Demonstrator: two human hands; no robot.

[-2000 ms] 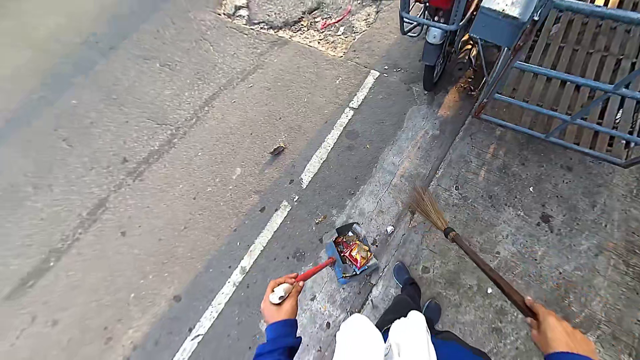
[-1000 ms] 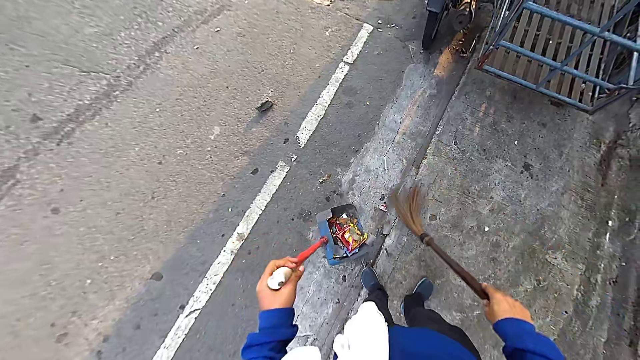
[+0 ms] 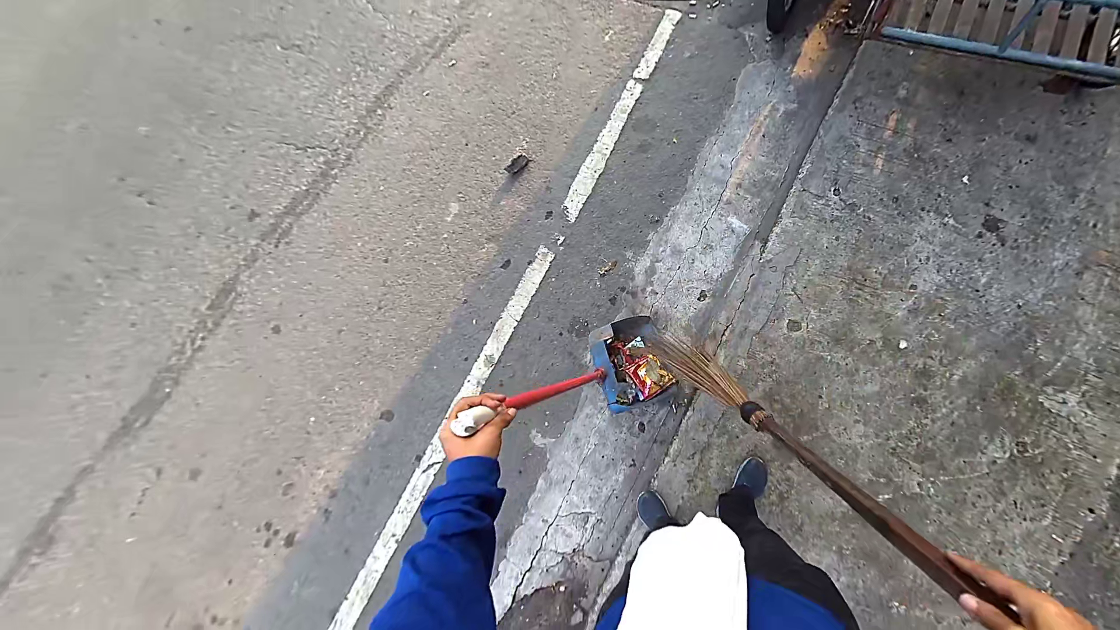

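Note:
My left hand (image 3: 477,426) grips the white end of a red handle (image 3: 553,390), which joins a blue dustpan (image 3: 610,378) on the ground. Crumpled wrappers and other litter (image 3: 645,371) lie inside the pan. At the lower right, my right hand (image 3: 1015,595) is closed on the wooden handle (image 3: 866,506) of a stick broom. The broom's thin bristles (image 3: 700,366) reach the pan's right side, their tips over its opening.
A white painted line (image 3: 516,306) runs along the road left of the pan. Dark debris (image 3: 517,164) lies on the road. My shoes (image 3: 751,475) are below the pan. A blue metal frame with slats (image 3: 1006,51) and part of a wheel (image 3: 779,14) stand at the top right.
The broom's bristles have moved left from the pavement beside the dustpan to the pan's right edge. Both hands keep their holds. The view has shifted, showing less of the blue frame.

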